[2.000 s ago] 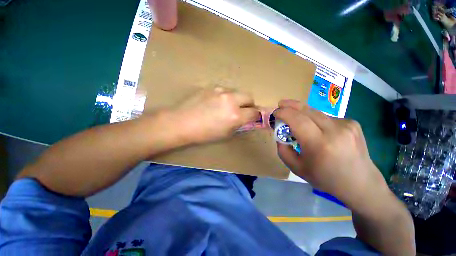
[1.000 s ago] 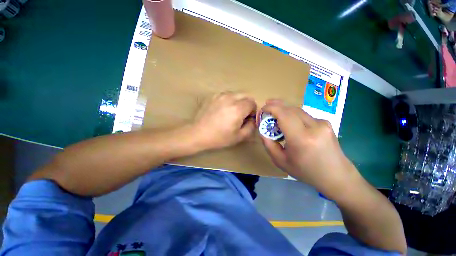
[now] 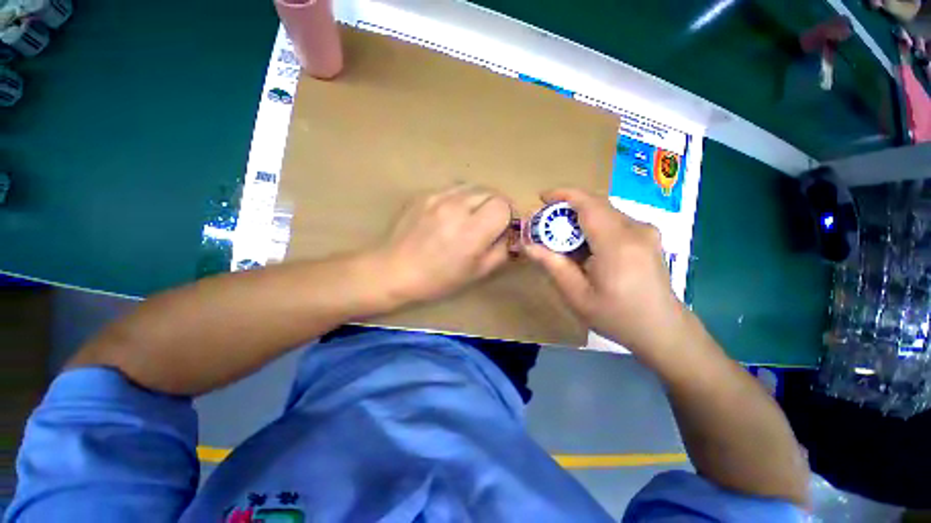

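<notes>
My right hand (image 3: 610, 260) is closed around a motor/fan unit (image 3: 558, 228), a short white cylinder whose round spoked end faces up towards me. My left hand (image 3: 456, 240) is beside it with its fingers closed on a small pinkish part with thin wires (image 3: 517, 237), which lies between the two hands; its far end is hidden by the fingers. Both hands are over the cardboard mat (image 3: 408, 123). A pink barrel housing (image 3: 312, 39) stands at the mat's upper left corner.
Printed sheets (image 3: 653, 169) show around the cardboard. White units (image 3: 31, 39) stand at the upper left on the green bench (image 3: 133, 133). A small black device with a blue light (image 3: 829, 220) and clear plastic packs (image 3: 886, 296) are at the right. Pink parts (image 3: 825, 39) lie beyond the white rail.
Both hands stay together near the middle of the mat. The unit has moved left and slightly up in view, and its spoked end has turned. The view has shifted, showing more white units at upper left.
</notes>
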